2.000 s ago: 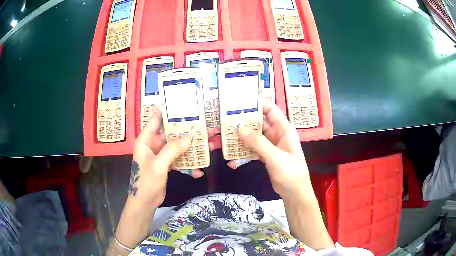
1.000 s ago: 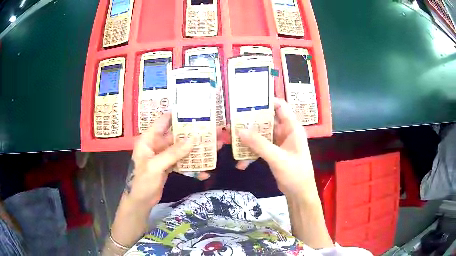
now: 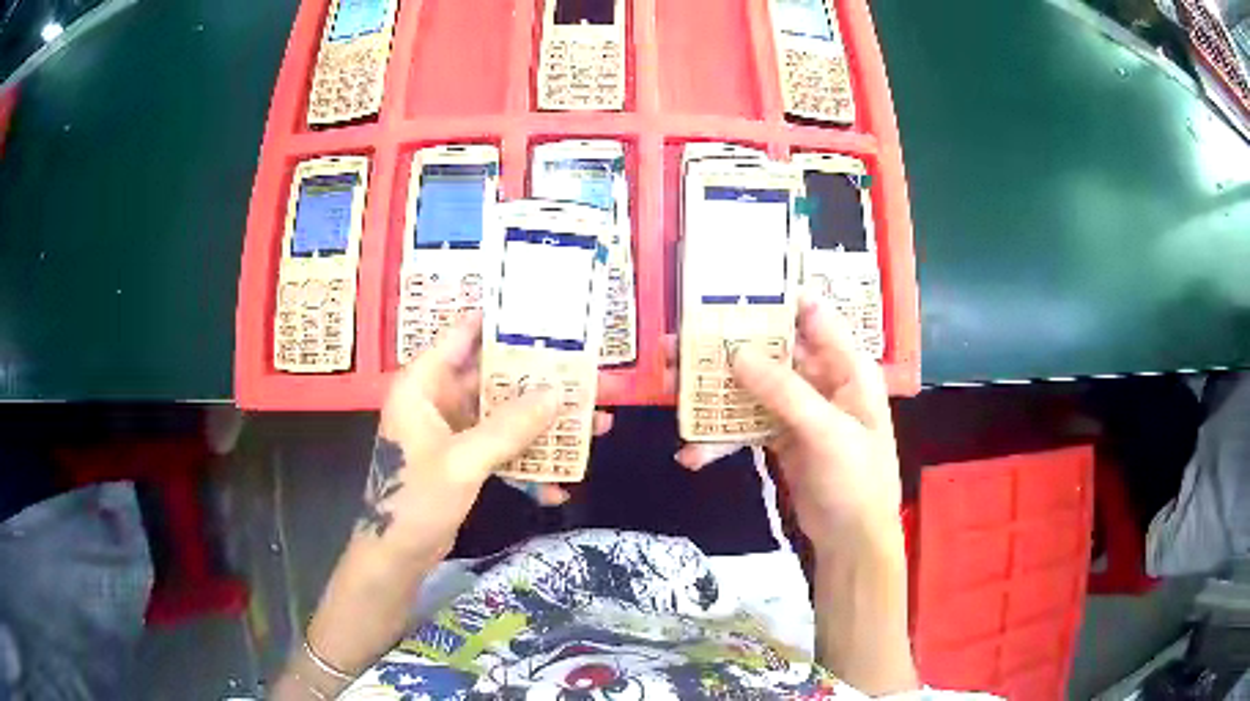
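My left hand [image 3: 459, 425] holds a gold keypad phone [image 3: 543, 342] upright, its thumb on the keys. My right hand [image 3: 823, 418] holds a second gold phone [image 3: 738, 295], its thumb on the upper keys. Both screens are lit white with dark blue bars, and each has a green tab at its upper right edge. Both phones are above the front edge of the red phone tray [image 3: 658, 126]. Gold phones lie in its recesses, such as one at front left [image 3: 321, 267]. The right-hand phone mostly covers another phone in the front row.
The tray lies on a dark green worktop [image 3: 1056, 206]. Two back-row recesses hold no phone. An empty red tray [image 3: 1003, 575] stands low at the right beside my lap. Grey cloth [image 3: 69, 589] shows at the lower left.
Both held phones have moved right across the view, the right one further, so they are wider apart. The screen of the front-right tray phone went from blue to black.
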